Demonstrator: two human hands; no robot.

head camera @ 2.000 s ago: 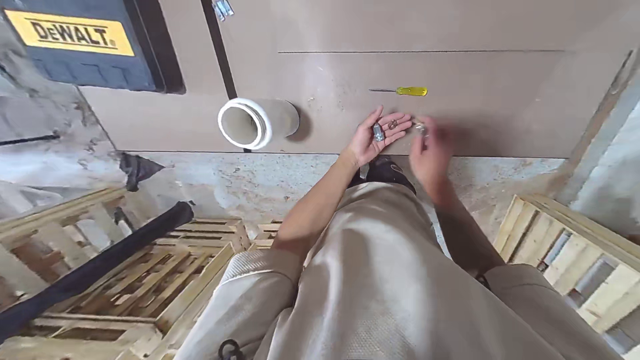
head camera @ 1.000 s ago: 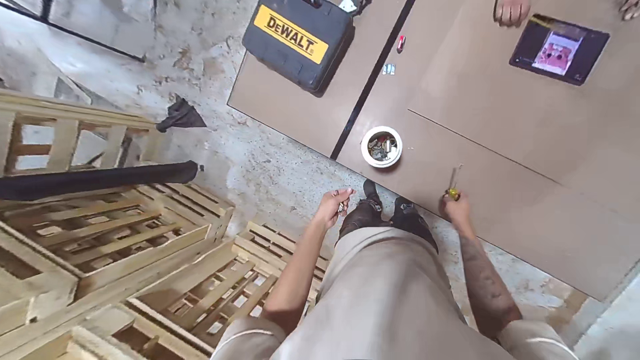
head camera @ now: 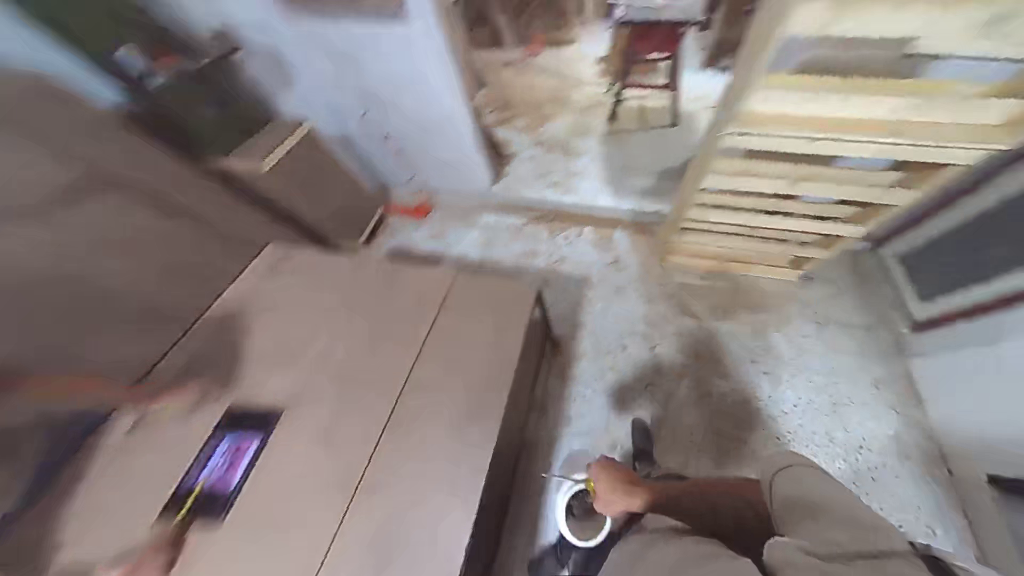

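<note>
My right hand (head camera: 618, 486) is closed around a small screwdriver (head camera: 590, 486) with a yellow handle, and its thin metal shank points left. Just below that hand is a white round container (head camera: 562, 518), open at the top, close to my body and beside the table edge. Its contents are too blurred to name. My left hand is not in view; whatever supports the container cannot be seen.
A brown panel-topped table (head camera: 408, 384) stands to the left, with a tablet (head camera: 220, 464) on it. A co-worker's hand (head camera: 152, 552) holds a yellow tool there. Wooden slatted pallets (head camera: 840, 176) stand at the upper right, and a stool (head camera: 650, 60) stands farther off.
The view has swung far to the right. The white container stood on the tabletop and is now off it, near my body. The screwdriver is still in my right hand. My left hand has left the view.
</note>
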